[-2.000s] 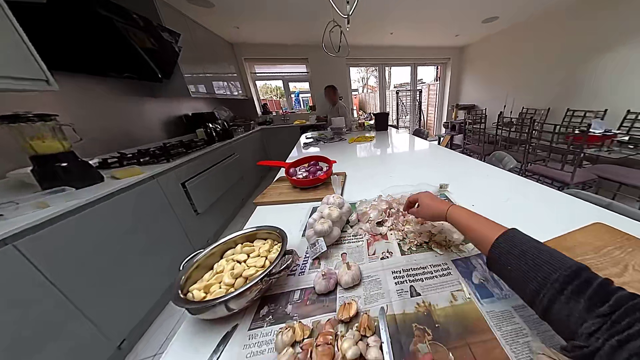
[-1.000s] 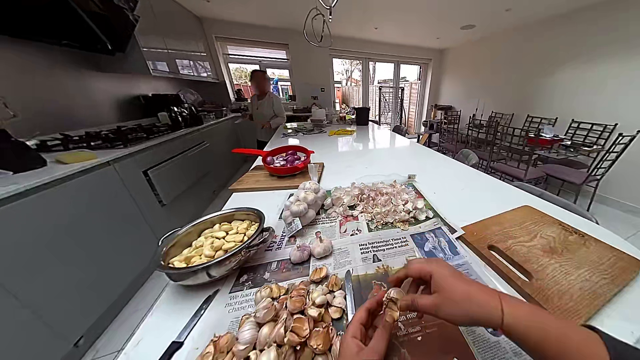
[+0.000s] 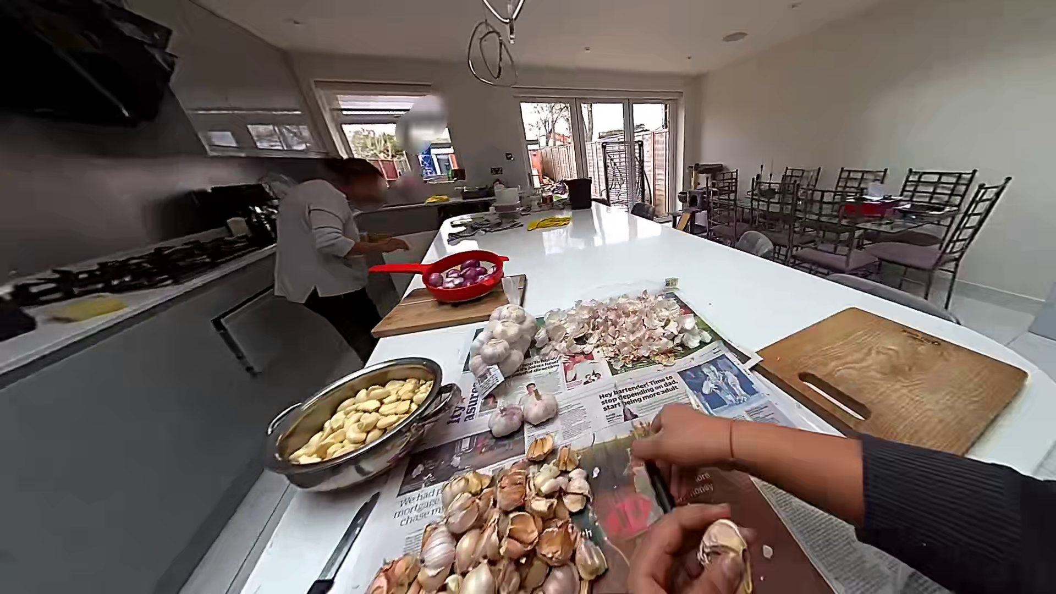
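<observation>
My left hand [image 3: 689, 553], low in view, holds a garlic clove [image 3: 724, 540] in its skin between thumb and fingers. Above it, my right hand [image 3: 685, 441] grips the black handle of a knife [image 3: 658, 485]; the blade cannot be made out. To the left, unpeeled garlic cloves [image 3: 520, 528] lie piled on newspaper [image 3: 635, 404]. Two garlic bulbs [image 3: 539, 406] sit behind them, near a netted bunch of bulbs [image 3: 503, 337] and a heap of garlic skins [image 3: 623, 326]. Peeled cloves [image 3: 367, 419] fill part of a steel colander [image 3: 285, 474]. A second knife [image 3: 346, 544] lies beside the newspaper.
A wooden board [image 3: 899, 379] lies at the right. Farther back, a red pan [image 3: 462, 290] of purple-skinned onions rests on another board [image 3: 412, 318]. Across the island's far left side, a person [image 3: 318, 239] leans over near the counter. Dining chairs [image 3: 949, 235] stand at the far right.
My right hand has gone from the garlic to a knife that lay beside the clove pile a second ago. The other person has moved nearer and bent forward.
</observation>
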